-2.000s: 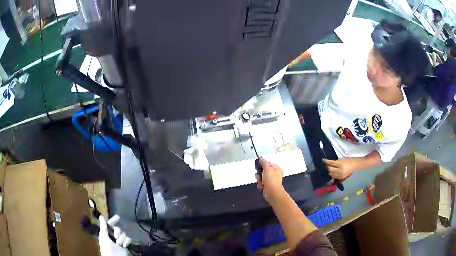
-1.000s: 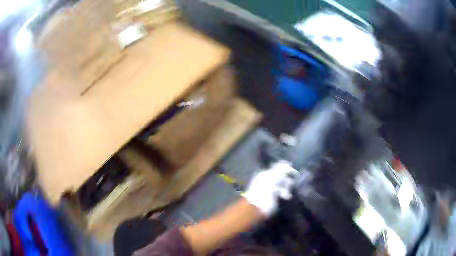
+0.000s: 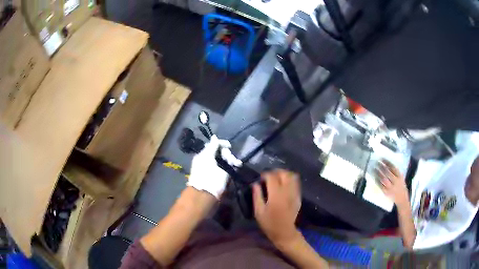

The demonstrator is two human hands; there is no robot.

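Note:
My left hand point(image 3: 210, 165), in a white glove, is closed around a bunch of black rods over my lap. A round head with a white face point(image 3: 204, 117) and dark oval parts point(image 3: 190, 141) stick out beyond the glove. My bare right hand point(image 3: 278, 202), slightly blurred, is at the other end of the bunch, with its fingers around the black grip ends point(image 3: 244, 197). How many rods it holds is hidden. Another rod point(image 3: 362, 176) lies across the white ribbed strip point(image 3: 341, 172) at the fixture.
Open cartons point(image 3: 84, 68) with dark parts inside stand at the left. A blue unit point(image 3: 228, 55) is on the floor behind. The dark machine housing point(image 3: 415, 73) and a long black cable point(image 3: 294, 115) are at the right. Another person's hand point(image 3: 391, 181) is at the fixture. A blue crate point(image 3: 336, 248) is below.
The view has swung left, then partly back right. My right hand has left the rod at the fixture and come to the bunch in my left hand. The other person's hand is now at the fixture.

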